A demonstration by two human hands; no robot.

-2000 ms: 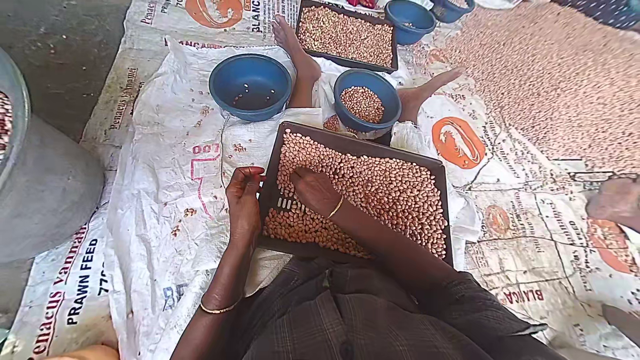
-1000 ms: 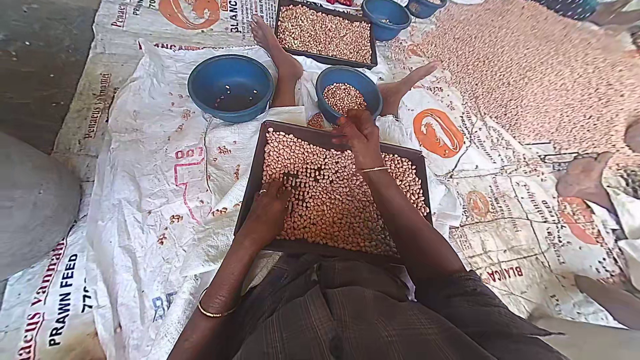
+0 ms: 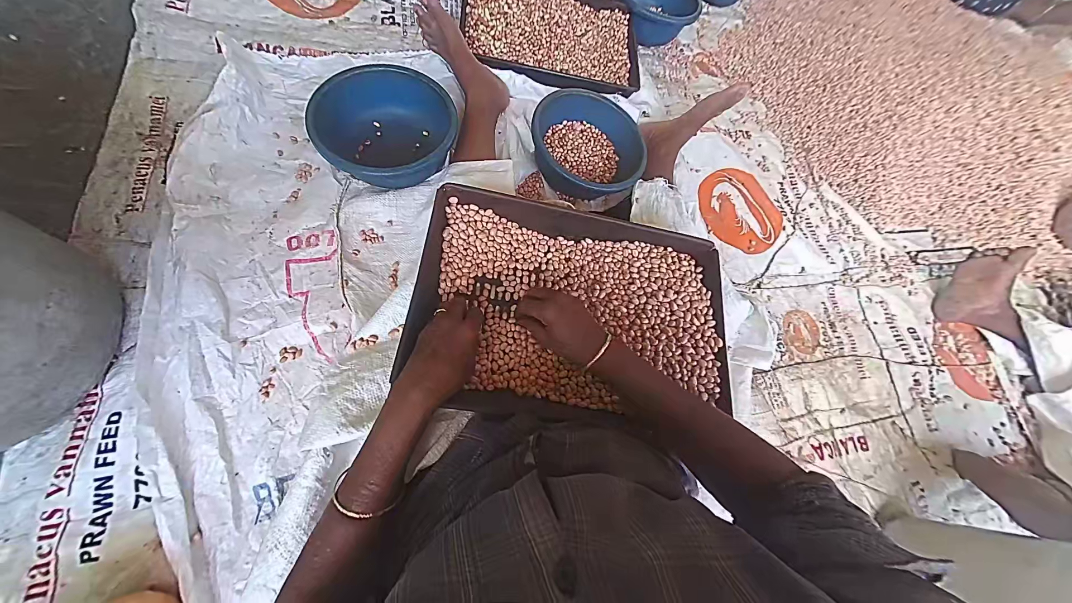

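Observation:
A dark rectangular tray (image 3: 722,335) on my lap holds a layer of shelled nuts (image 3: 645,293), which look like peanuts. My left hand (image 3: 448,343) rests at the tray's left side, fingertips bent together over the nuts; whether they pinch any is hidden. My right hand (image 3: 561,322) has its fingers bent down onto the nuts near the middle, and I cannot tell if it holds one. Between the hands a small patch of the dark tray bottom shows. Beyond the tray stand a blue bowl (image 3: 590,109) partly filled with nuts and a larger blue bowl (image 3: 381,79) with a few bits inside.
Printed woven sacks (image 3: 234,201) cover the floor, with loose nuts scattered at left. A second nut-filled tray (image 3: 548,74) and another blue bowl (image 3: 666,25) lie beyond my feet. A large nut pile (image 3: 904,109) spreads at upper right. A grey rounded container (image 3: 50,327) stands left; another person's foot (image 3: 984,289) is at right.
My right hand has come back from beside the smaller blue bowl to the nuts in the tray. The left hand has stayed at the tray's left side since one second ago.

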